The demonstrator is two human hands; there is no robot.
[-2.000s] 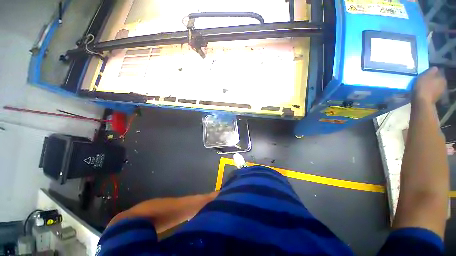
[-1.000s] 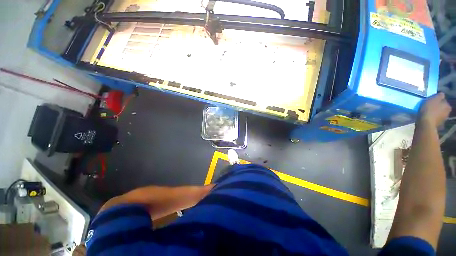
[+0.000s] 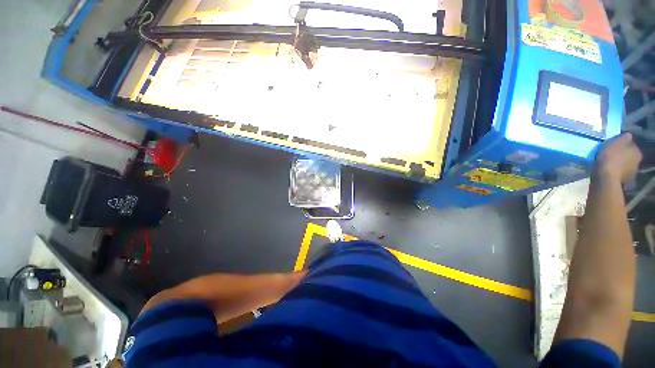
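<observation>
My right hand rests at the right front corner of the blue control cabinet, below the touchscreen, which shows a bright white display. Its fingers are small and blurred, and whether they grip the edge is not clear. My left forearm bends in towards my body, and my left hand is hidden behind my shirt. The machine's flat bed glares white, with dark specks and cut outlines. The black gantry beam crosses it with the laser head left of the middle.
Clear trays lie on the dark floor below the bed. A black box and a red part are at the left. A white side table is under my right arm. A yellow line runs across the floor. A white-edged table is at lower left.
Against two seconds ago, the view has shifted, so the machine sits further right and slightly higher. My right hand stays at the cabinet's corner. The laser head shows no clear movement along the beam.
</observation>
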